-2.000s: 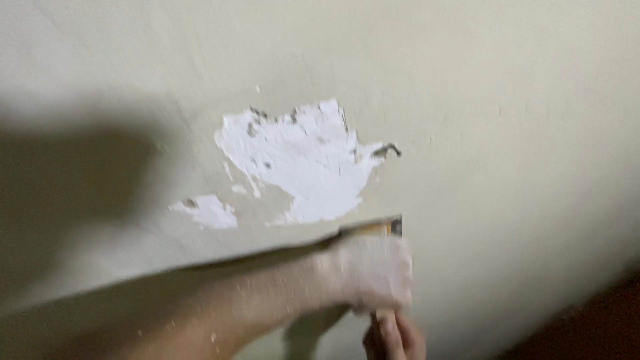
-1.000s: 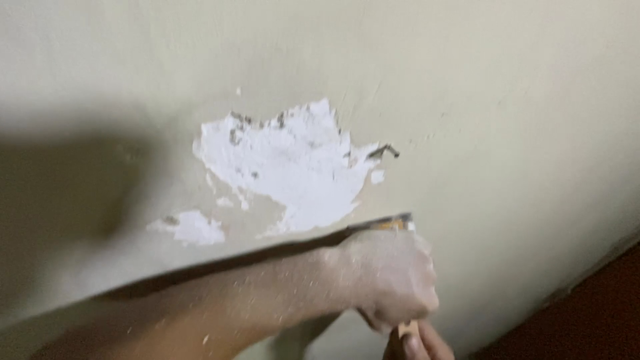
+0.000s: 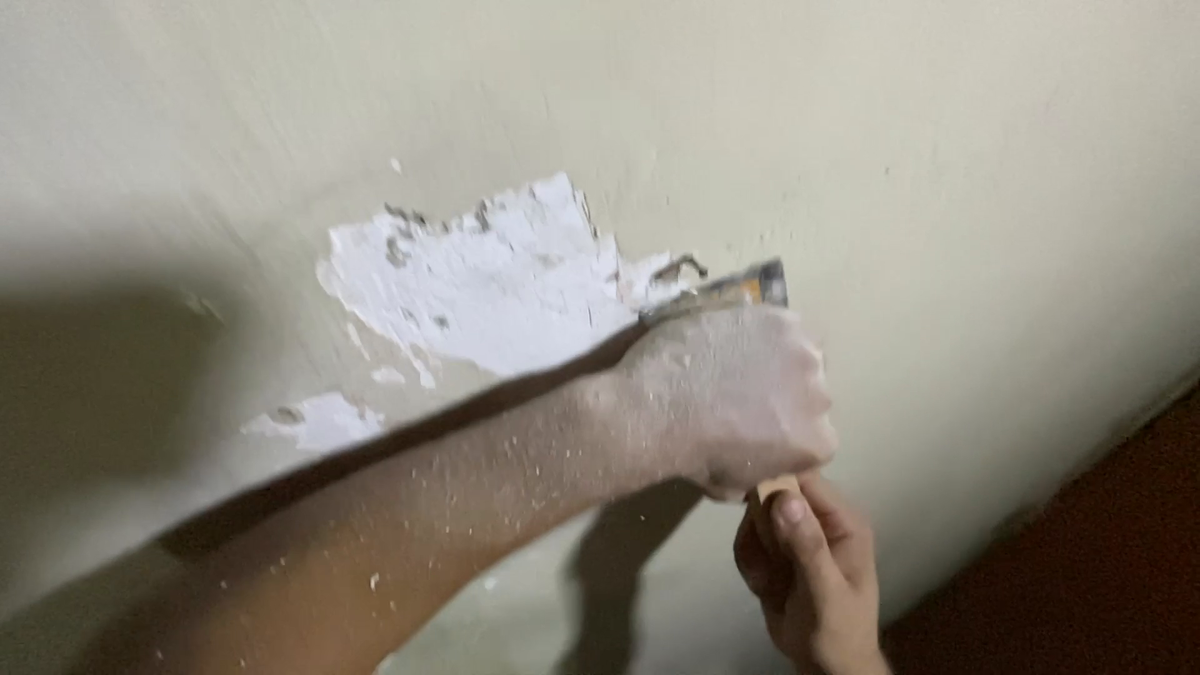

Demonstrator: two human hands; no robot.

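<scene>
My left hand [image 3: 741,394], dusted with white, is closed around a putty knife whose wide metal blade [image 3: 771,281] shows above the knuckles against the wall. Below it, my right hand [image 3: 820,567] grips the end of the tool's light wooden handle [image 3: 778,486], thumb on top. The blade's left part is close to the right tip of an irregular white patch [image 3: 497,291] with ragged, flaking edges. The left hand hides most of the handle and part of the blade.
The greenish-beige painted wall [image 3: 937,187] surrounds the patch. A smaller white patch [image 3: 328,422] lies lower left. A curled dark flake [image 3: 689,266] juts out near the blade. A dark reddish surface [image 3: 1078,553] borders the wall at lower right.
Both hands and the putty knife have moved up the wall, bringing the blade from below the large white patch to beside its right tip. Both hands keep their hold.
</scene>
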